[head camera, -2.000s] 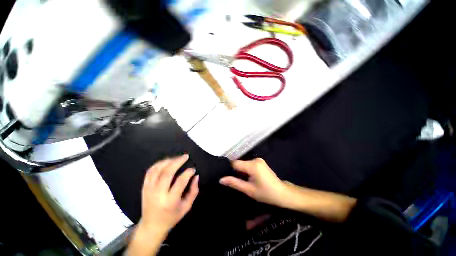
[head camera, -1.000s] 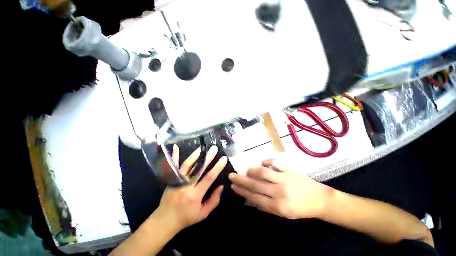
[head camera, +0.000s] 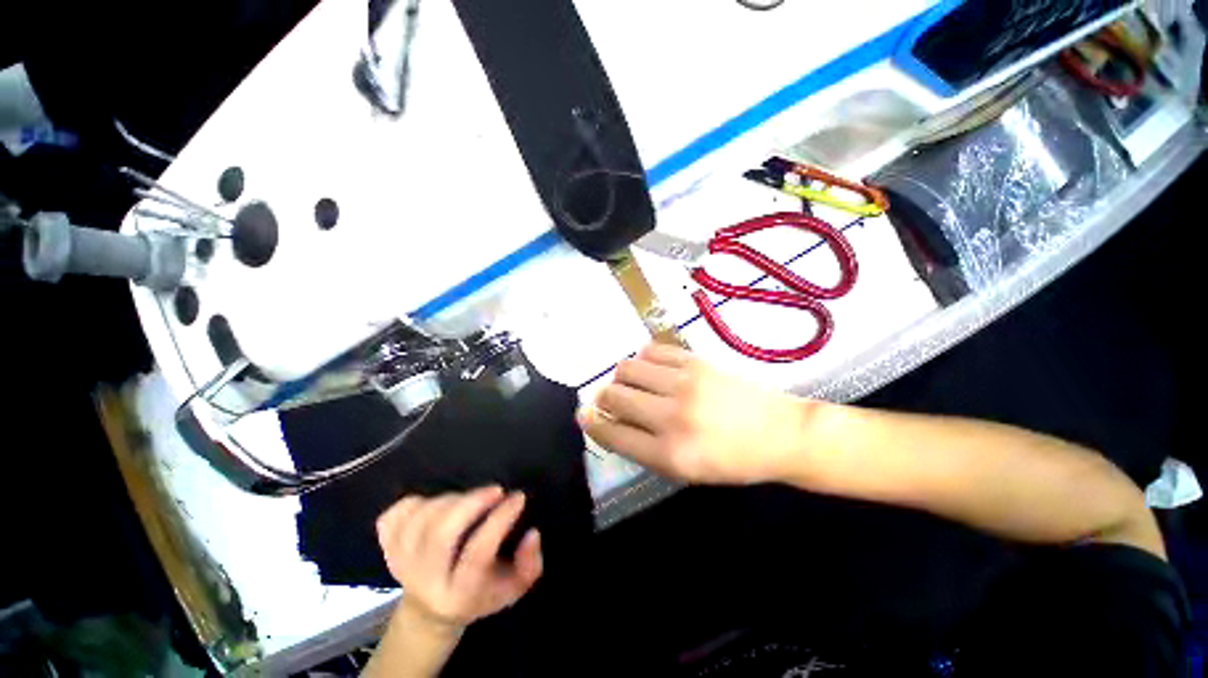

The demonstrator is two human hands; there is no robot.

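A black fabric piece [head camera: 490, 444] lies flat on the white table, its far edge at the needle area [head camera: 444, 364] of the white sewing machine [head camera: 437, 172]. My left hand [head camera: 461, 556] is over the near part of the fabric, fingers loosely bent and thumb apart, with nothing visible in it. My right hand [head camera: 682, 417] is at the fabric's right edge, by the lower end of a tan strip [head camera: 643, 298]. Its fingers are curled; whether they hold anything is hidden. A curved metal guard [head camera: 252, 464] stands left of the needle area.
Red-handled scissors [head camera: 828, 298] and orange-yellow snips [head camera: 835, 190] lie right of the machine head. A clear plastic bag [head camera: 1013, 186] is farther right. A black strap [head camera: 556, 119] hangs over the head. A grey post [head camera: 100, 252] stands at left. Dark cloth [head camera: 848, 530] covers the near side.
The view has shifted, uncovering the needle area and scissors. My left hand has moved back from the needle area, its fingers now more bent. My right hand is now beside the tan strip.
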